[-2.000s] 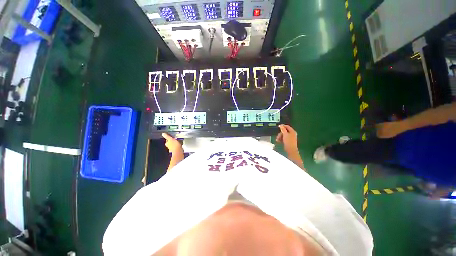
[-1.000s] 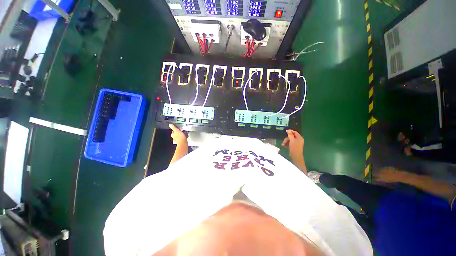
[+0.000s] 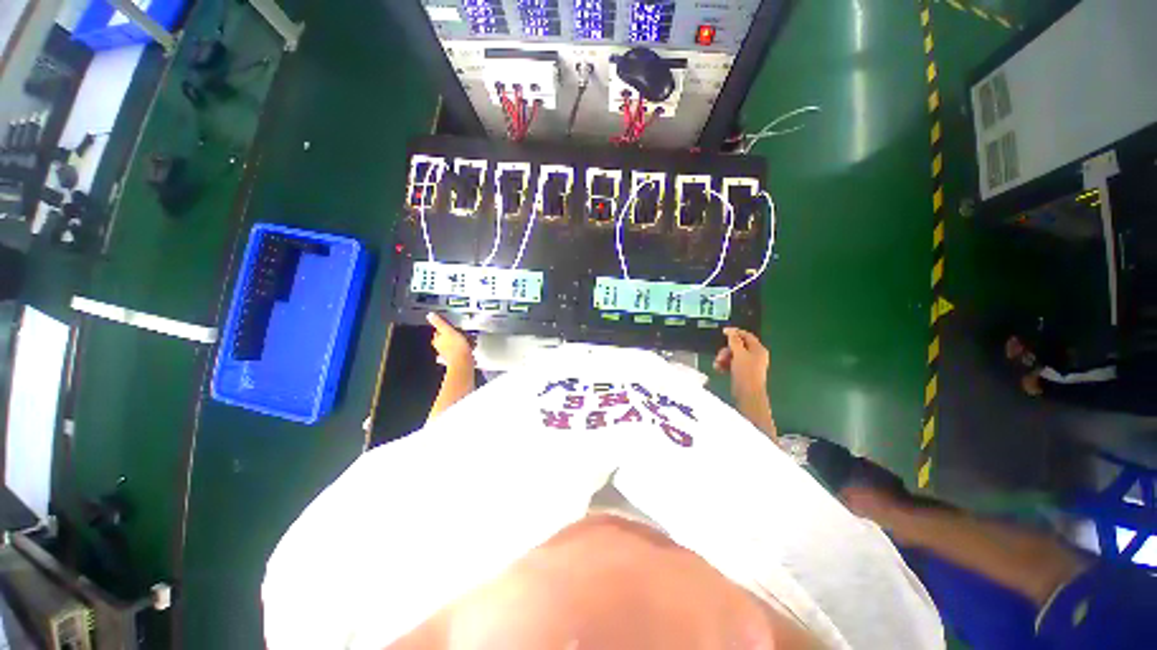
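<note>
The black test fixture (image 3: 567,267) lies in front of me. Along its far side is a row of several sockets (image 3: 555,193) with pale frames and dark units in them. White cables (image 3: 622,241) loop from the sockets to two pale port panels (image 3: 662,298). My left hand (image 3: 449,345) rests at the fixture's near left edge, one finger extended. My right hand (image 3: 745,356) is at the near right edge, fingers curled. Both hands are small, and I cannot see anything held in either.
A blue tray (image 3: 292,323) with rows of black units stands at the left. A grey test cabinet (image 3: 711,95) with digital meters and red wires stands behind the fixture. A person in blue (image 3: 977,590) is at the lower right. Yellow-black tape (image 3: 936,254) marks the green floor.
The view has shifted, so the fixture and tray sit slightly differently in the picture. The person in blue has moved down toward the lower right. My hands stay at the fixture's front edge.
</note>
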